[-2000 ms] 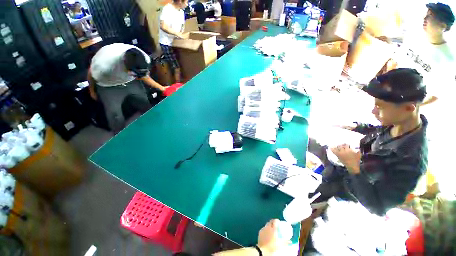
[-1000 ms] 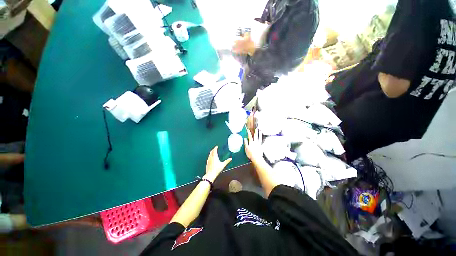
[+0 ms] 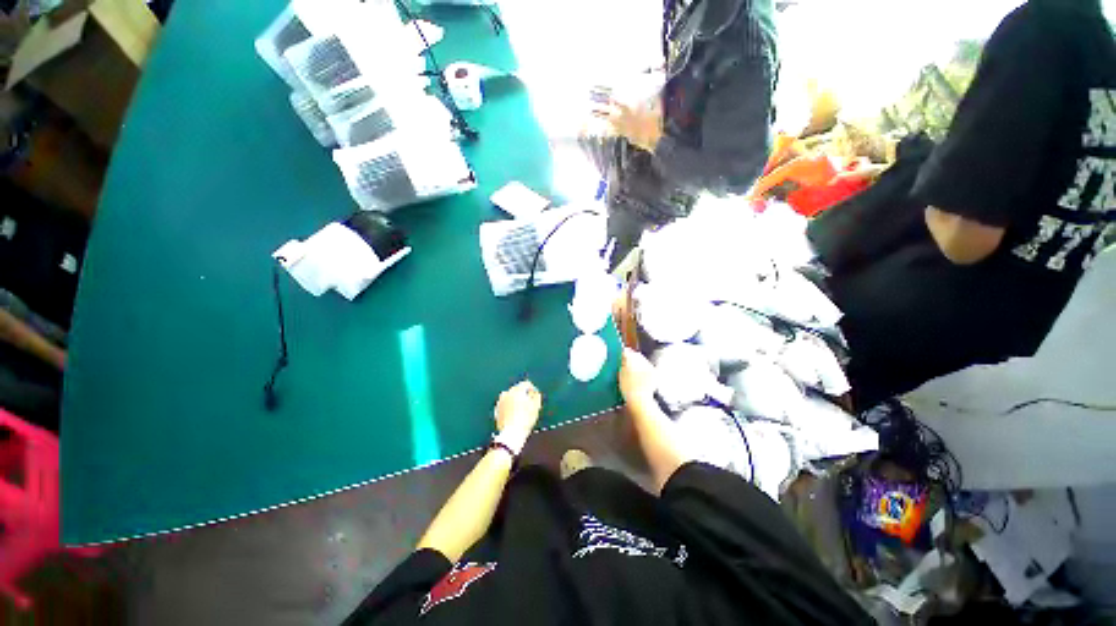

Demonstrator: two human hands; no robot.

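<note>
My left hand (image 3: 519, 410) is at the near edge of the green table (image 3: 184, 404), fingers curled, with nothing visible in it. My right hand (image 3: 638, 382) is at the table's right corner, against the brown carton edge (image 3: 627, 306) beside a heap of bagged white appliances (image 3: 747, 336); its fingers are partly hidden, so its grip is unclear. A small round white object (image 3: 587, 357) stands between my hands, below another overexposed white thing (image 3: 595, 302). A white appliance with a grey grille (image 3: 520, 254) and black cord lies beyond. A white body with a dark round part (image 3: 343, 257) trails a cord to the left.
A row of white grilled appliances (image 3: 386, 159) stands farther up the table. A seated person in dark clothes (image 3: 704, 122) is across the right edge; a person in a black shirt (image 3: 942, 257) is at right. A bright pink stool (image 3: 27, 501) is at far left.
My left hand's spread fingers have curled in. My right hand has lowered slightly along the carton edge. The pink stool at the near table edge is gone from there; pink now shows at far left.
</note>
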